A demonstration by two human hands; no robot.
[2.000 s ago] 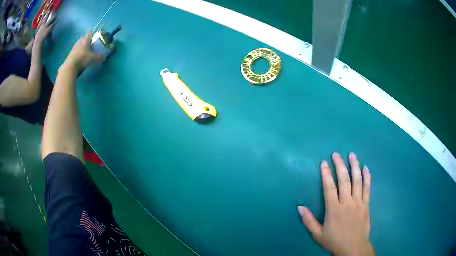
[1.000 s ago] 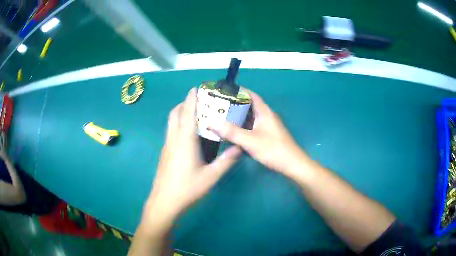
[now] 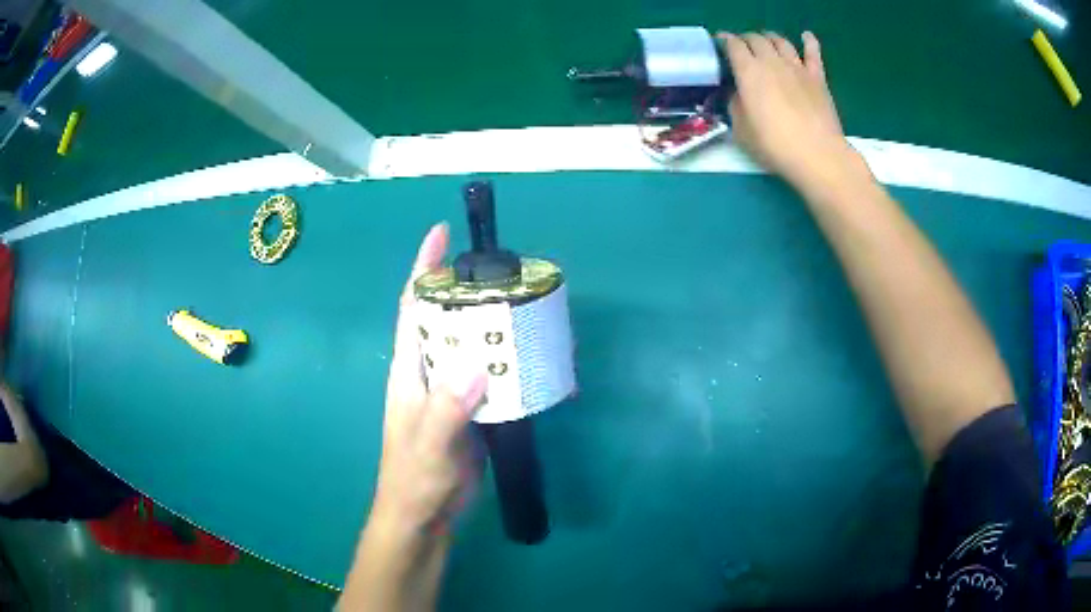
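My left hand [image 3: 428,448] holds a microphone body [image 3: 544,359] above the bench, its black neck up and its black handle pointing down. A gold trim ring sits around the base of the neck. A white control panel with small gold-brown dots covers the barrel side under my thumb. My right hand [image 3: 784,102] reaches over the white rail to a second microphone body [image 3: 680,60] lying on the dark green belt. Its fingers are at the handle end; the fingertips' hold is partly hidden. Its control panel hangs open with a red board [image 3: 686,135] beside the rail.
A loose gold ring [image 3: 274,228] and a yellow utility knife [image 3: 208,336] lie on the teal bench [image 3: 718,418] at left. A blue bin [image 3: 1044,383] of rings stands at right. A metal post [image 3: 239,78] rises from the white rail [image 3: 514,150]. Another person's arm shows at far left.
My right hand has left the held microphone and moved up and right to the one on the belt. That one now appears further left. My left hand still holds the first, handle now visible below.
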